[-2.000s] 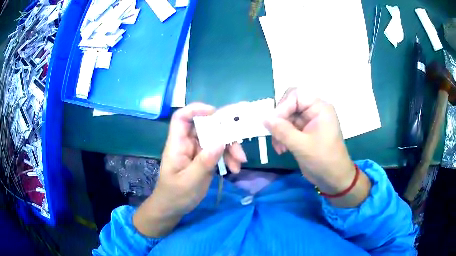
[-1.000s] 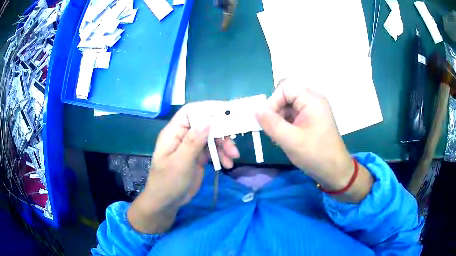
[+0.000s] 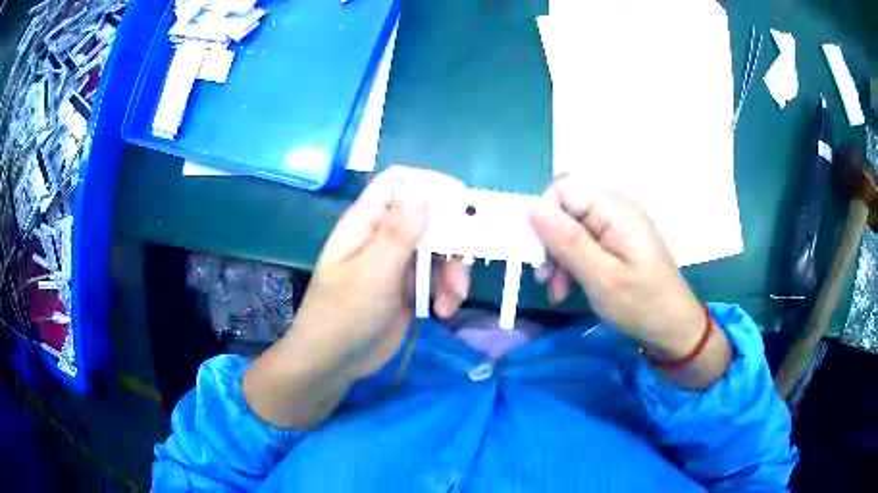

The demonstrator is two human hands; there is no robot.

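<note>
A flat white notched unit [image 3: 486, 229] with one small dark round hole is held above the bench's front edge. Small teeth show along its lower edge, and two narrow white strips [image 3: 423, 284] hang down from it. My left hand [image 3: 371, 265] grips its left end, with the thumb in front and a fingertip showing below it. My right hand [image 3: 611, 255] pinches its right end between thumb and fingers. A thin dark lead wire [image 3: 408, 350] hangs below my left hand. The back of the unit is hidden.
A blue tray [image 3: 279, 116] with white pieces is at upper left, beside a large blue bin [image 3: 96, 193] heaped with units. White sheets [image 3: 645, 125] lie right of centre. Thin rods, white scraps, a black pen-shaped tool [image 3: 816, 202] and a hammer [image 3: 836, 265] are at right.
The notched unit and both hands sit slightly further right in the view. The teeth along its edge show more plainly. The tray and bin appear shifted as the view moved. Both hands keep their hold.
</note>
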